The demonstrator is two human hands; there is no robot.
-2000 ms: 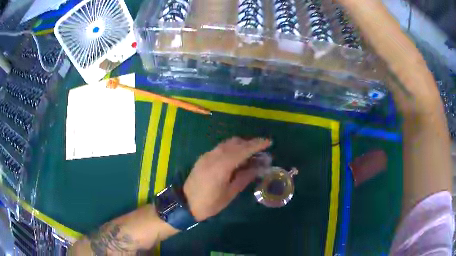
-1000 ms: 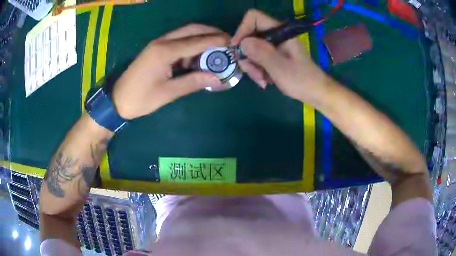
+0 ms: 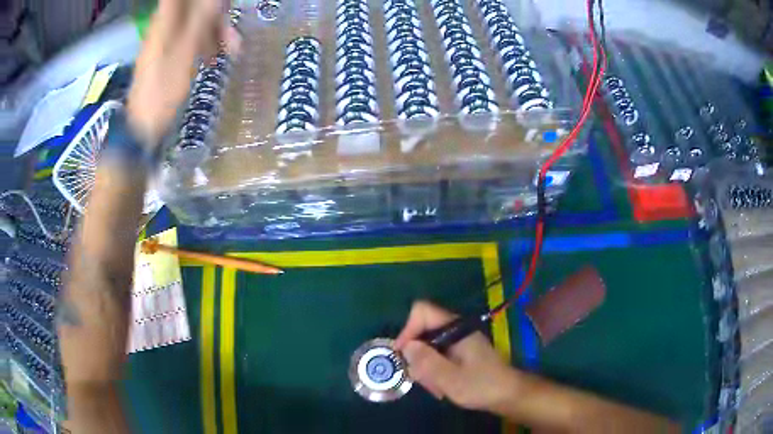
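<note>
A round silver speaker driver (image 3: 379, 370) lies on the dark green mat inside the yellow tape, its dark ringed magnet side up. My right hand (image 3: 458, 369) is just right of it and holds black test probes (image 3: 460, 330); their tips are at the driver's right edge, and contact cannot be told. My left hand (image 3: 182, 51) is raised at the upper left, over the left end of the clear blister tray (image 3: 339, 182). It is blurred and cut off by the top edge, so its fingers' hold is unclear.
The tray at the back holds rows of drivers. Red and black lead wires (image 3: 542, 182) hang down to the probes. An orange pointed stick (image 3: 220, 259) lies along the top yellow tape. A dark red-brown pad (image 3: 566, 303), a red block (image 3: 661, 202), a fan (image 3: 80, 165) and a paper sheet (image 3: 158, 309) surround it.
My left hand has let go of the driver and moved up and left to the tray. The driver now lies on the mat. My right hand still holds the probes beside it. The view has tilted up.
</note>
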